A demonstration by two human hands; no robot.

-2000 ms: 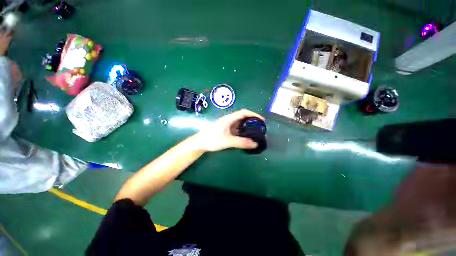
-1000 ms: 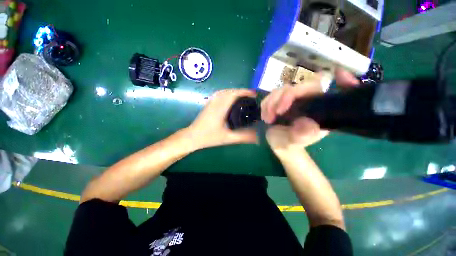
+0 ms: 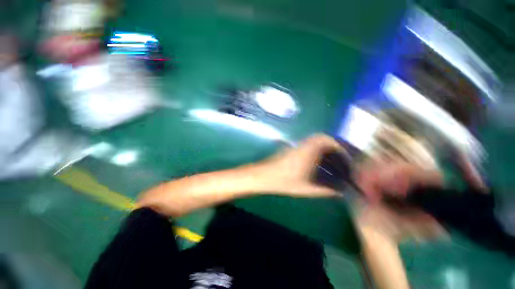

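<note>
The view is strongly blurred. My left hand (image 3: 305, 169) holds a black round unit base (image 3: 333, 169) above the green bench, fingers around its side. My right hand (image 3: 395, 195) is around the front of the black electric screwdriver (image 3: 457, 211), which lies sideways and points left at the unit. The screwdriver's tip is close to the unit; blur hides whether they touch. Beyond my left hand a white round LED board (image 3: 276, 101) lies beside a dark housing (image 3: 237, 103) on the bench.
The white and blue screw feeder (image 3: 435, 115) stands at the right. At the left are a silvery bag (image 3: 110, 101), a red and yellow packet (image 3: 72, 48) and a unit glowing blue (image 3: 132, 43). A person's pale sleeve (image 3: 20, 124) is at the far left.
My right hand came in with the screwdriver from the right and remains at the unit. The camera view has shifted, so the bench things sit further right than one second ago.
</note>
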